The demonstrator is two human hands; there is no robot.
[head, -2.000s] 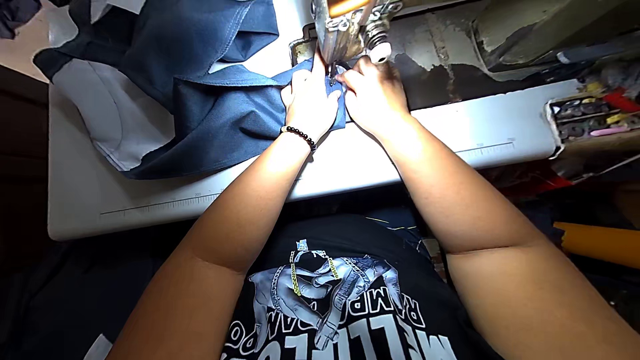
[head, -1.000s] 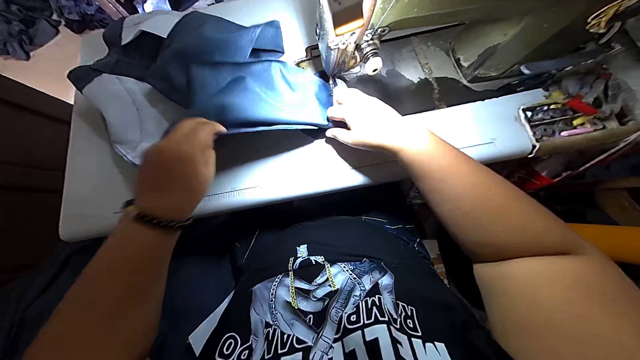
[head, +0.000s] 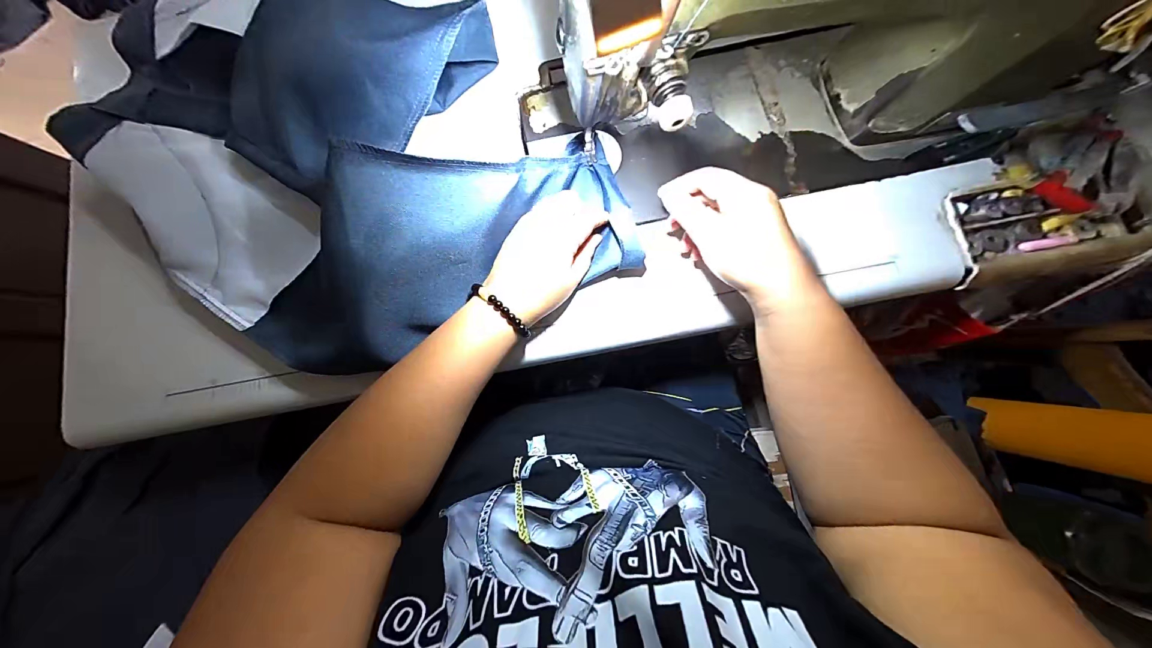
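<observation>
Dark blue fabric (head: pixel 414 225) with a stitched edge lies over the left part of the sewing table, its right end under the presser foot (head: pixel 589 148) of a sewing machine (head: pixel 621 63). My left hand (head: pixel 549 252), with a black bead bracelet at the wrist, grips a fold of this fabric just in front of the foot. To the right of the cloth, my right hand (head: pixel 724 225) is raised over the table edge with fingers curled; whether something small is between the fingertips cannot be told. Grey-white fabric (head: pixel 216 207) joins the blue at the left.
The white table (head: pixel 126 360) has a ruler marking along its front edge. At its right end a tray (head: pixel 958 238) holds bobbins and small coloured tools. The machine's green body (head: pixel 900 63) extends to the right. An orange roll (head: pixel 1062 436) lies lower right.
My left hand has moved right, from the cloth's front edge to beside the presser foot. My right hand has come away from the fabric to the right. The cloth's near edge lies differently.
</observation>
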